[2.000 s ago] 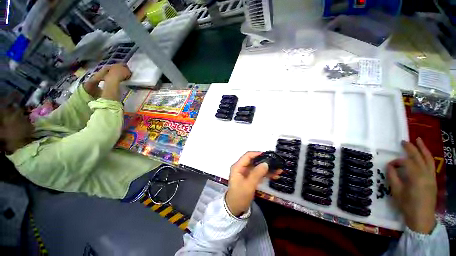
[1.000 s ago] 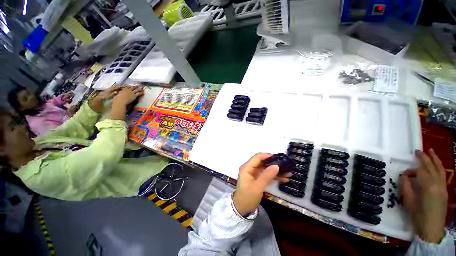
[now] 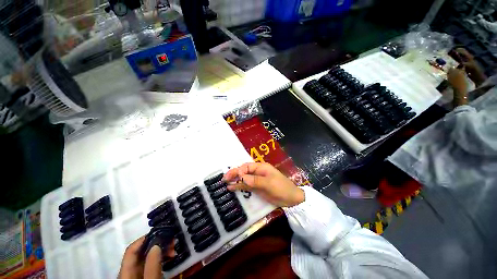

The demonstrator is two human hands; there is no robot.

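Observation:
My left hand holds a glossy black housing over the near end of the white tray. My right hand is at the tray's right end, fingertips together beside a few tiny dark parts. Whether it pinches a part cannot be told. Three rows of black housings lie between the hands. Two shorter groups of housings lie at the tray's left.
Behind the tray are a greyish heap of small parts, a desk fan and a blue control box. At right, a neighbour's tray holds many black housings, and a person in a pale smock works beyond it.
The view has swung to the right, bringing in the neighbour's tray and the person there. The person in light green has left view. My left hand still holds a housing.

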